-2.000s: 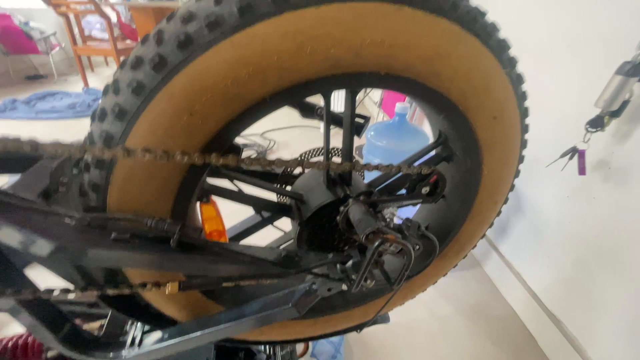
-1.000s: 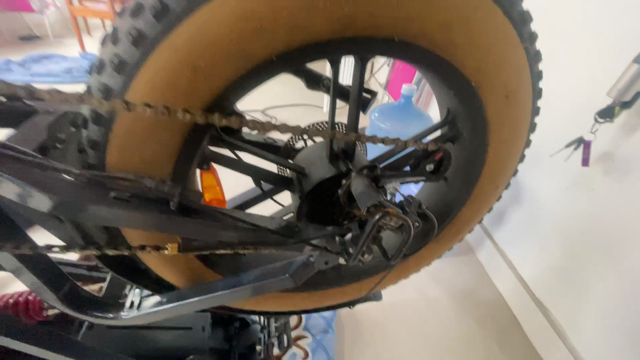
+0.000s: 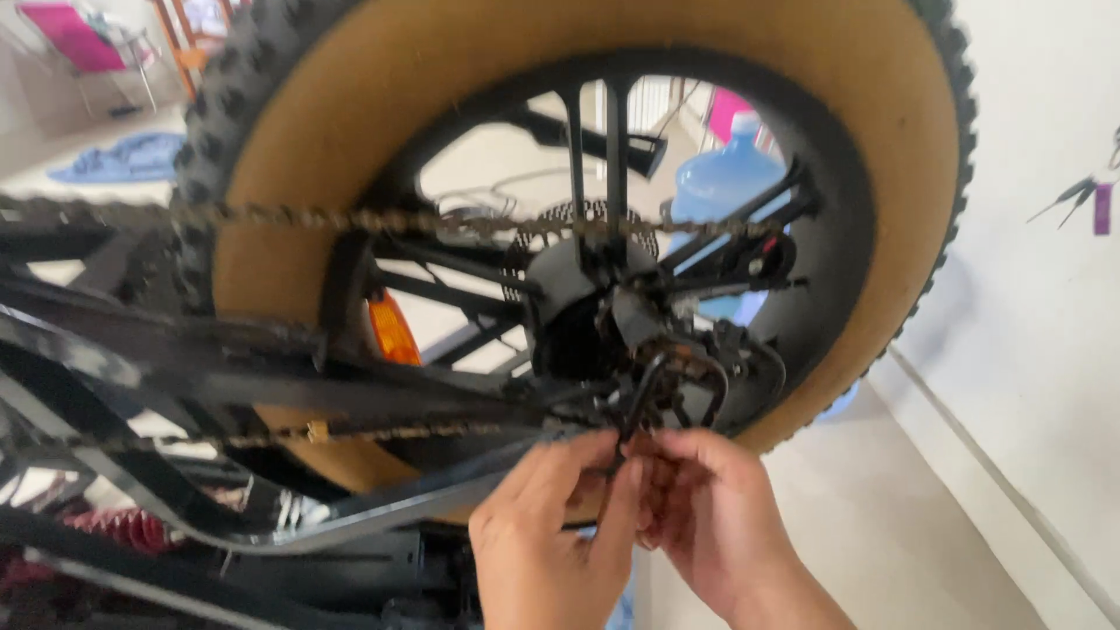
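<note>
A fat-tyred bicycle wheel (image 3: 595, 166) with tan sidewalls and black spokes fills the middle. Its chain (image 3: 350, 219) crosses the spokes above the hub (image 3: 582, 289); another chain run passes lower left. Below the hub, my left hand (image 3: 560, 525) has its fingertips at the lower end of a black bent metal guard (image 3: 647, 389) by the derailleur area. Close on its right, my right hand (image 3: 709, 516) has its fingers bent at the same spot. Whatever lies between the fingertips is too dark and blurred to tell.
The black frame (image 3: 350, 385) runs left from the hub, with a red coil spring (image 3: 131, 529) below. Behind the spokes are an orange reflector (image 3: 393, 331) and a blue water jug (image 3: 726, 184). Keys (image 3: 1072, 197) hang by the white wall (image 3: 1032, 350) at right.
Both hands have come into view and meet beneath the hub; neither showed in the earlier frames. The wheel and chain look much as before.
</note>
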